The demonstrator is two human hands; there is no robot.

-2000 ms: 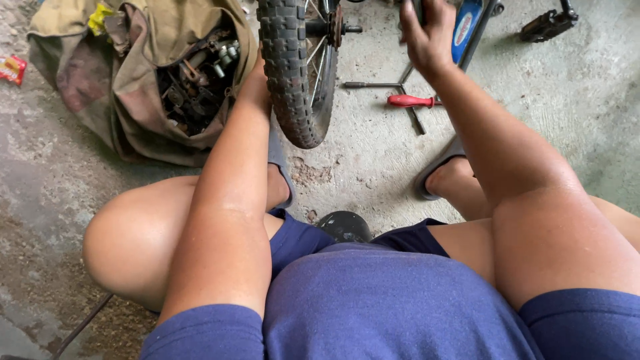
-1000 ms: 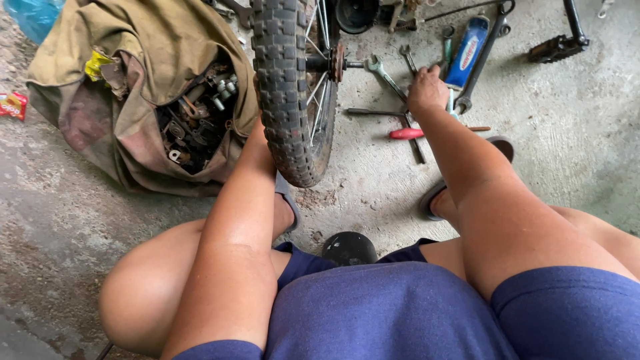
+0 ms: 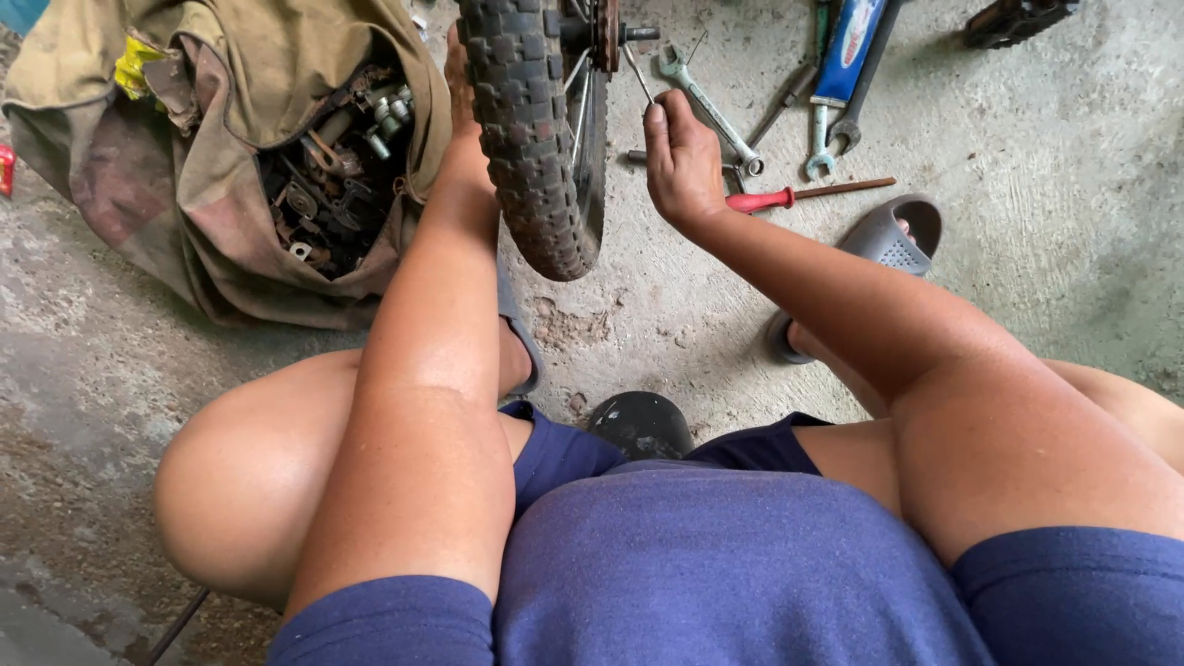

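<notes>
A bicycle wheel with a knobby black tyre (image 3: 536,139) stands upright at the top centre. My left hand (image 3: 460,83) is at the left side of the tyre, mostly hidden behind it; its fingers cannot be made out. My right hand (image 3: 683,157), right of the wheel, pinches a thin metal rod (image 3: 638,76) whose far end is by the hub axle (image 3: 641,34). Beside this hand on the floor lie a combination wrench (image 3: 712,109) and a screwdriver with a red handle (image 3: 763,201).
A canvas bag (image 3: 222,176) of metal parts lies at the left. A blue tube (image 3: 848,51), an open-ended wrench (image 3: 846,134) and a smaller wrench (image 3: 820,157) lie at the upper right, near a bicycle pedal (image 3: 1017,23). A black round object (image 3: 640,425) is between my legs.
My right hand has left the tools by the blue tube and moved left toward the hub, now with a thin rod in its fingers. My left hand remains beside the tyre.
</notes>
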